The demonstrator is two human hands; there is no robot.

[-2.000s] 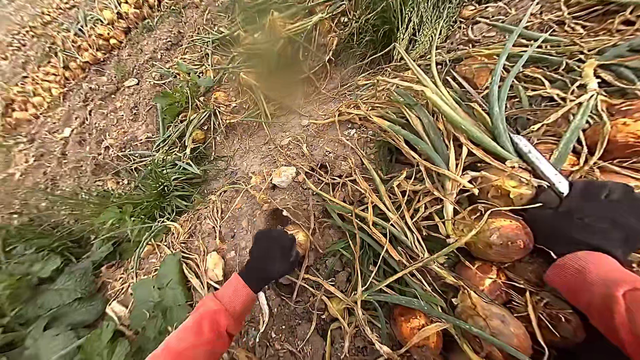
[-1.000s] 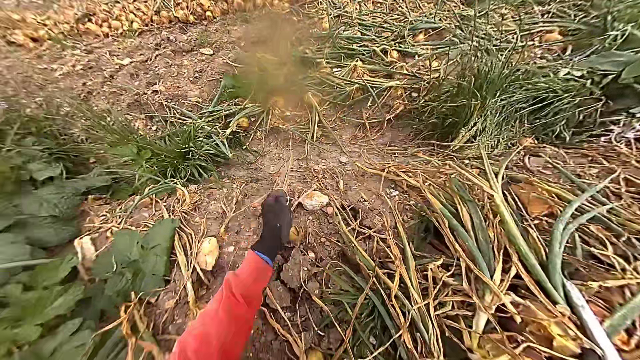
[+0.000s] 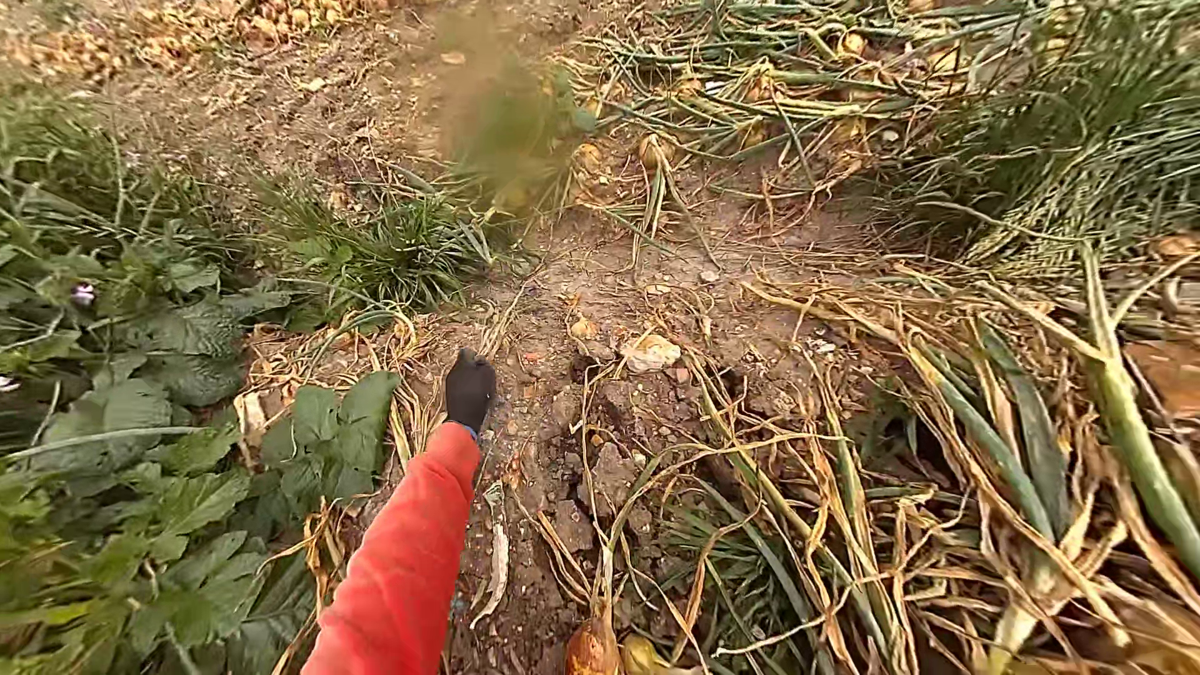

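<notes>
My left hand [image 3: 470,388], in a black glove with a red sleeve behind it, reaches low over the soil at centre left. Its back faces me and hides the fingers; dry stalks rise just past it, and whether it grips them is unclear. My right hand is out of view. A brown onion [image 3: 592,647] with a dry top lies at the bottom edge. To the right spread withered onion tops [image 3: 872,525] with some green leaves. A pale stone [image 3: 651,353] rests on the soil right of my glove.
Broad-leaved weeds [image 3: 141,412] fill the left side. A grass tuft [image 3: 403,248] grows beyond my hand. Pulled onions with green tops [image 3: 750,89] lie at the upper right beside tall grass [image 3: 1050,141]. More onions [image 3: 291,19] line the far left. A blurred spot covers part of the upper middle.
My left hand has moved left of the pale stone. My right hand, seen two seconds ago over the onions with a blade beside it, has left the view. The view has tilted up.
</notes>
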